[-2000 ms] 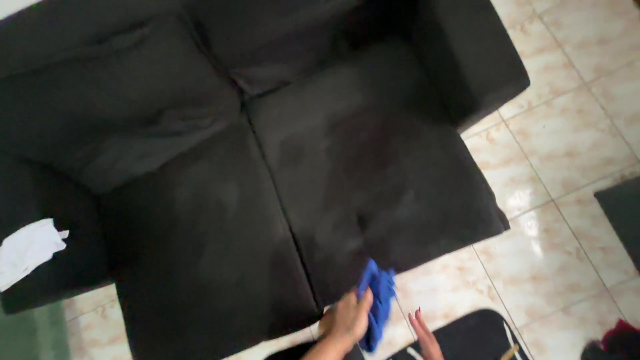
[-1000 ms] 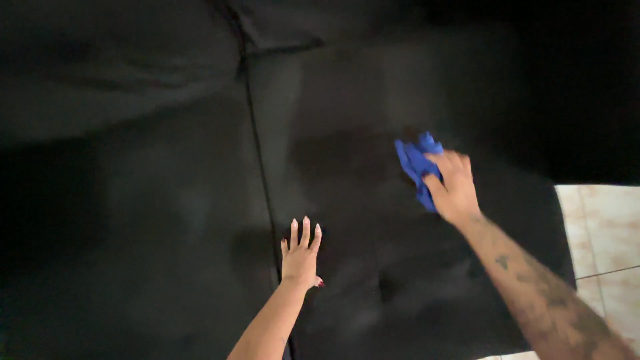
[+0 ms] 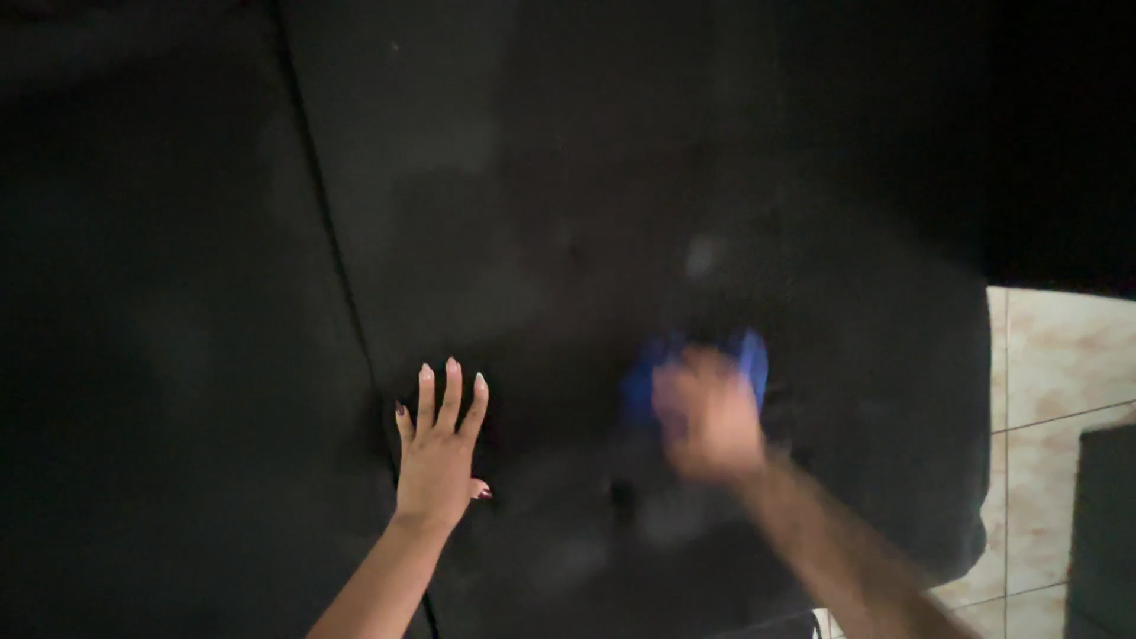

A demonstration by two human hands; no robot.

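My left hand (image 3: 437,466) rests palm down on the black sofa's seat cushion (image 3: 550,266), fingers spread, close beside the seam (image 3: 330,231) between two cushions. To its right, my right hand (image 3: 710,413) is blurred and holds a blue cloth (image 3: 753,364) against the same cushion. The cloth bunches out on both sides of the fingers; its part beneath the palm is hidden. Faint lighter smudges show on the black fabric above and below the cloth.
The dark armrest (image 3: 1065,142) stands at the upper right. Beyond the cushion's right edge lies a light tiled floor (image 3: 1065,355), with a dark flat thing (image 3: 1105,524) on it at the far right. The neighbouring seat cushion (image 3: 160,355) spans the left side.
Two seconds ago both hands were off the seat, at its front edge; one second ago they were on it. Since then the right hand with the cloth has moved nearer the cushion's front. The view has moved closer.
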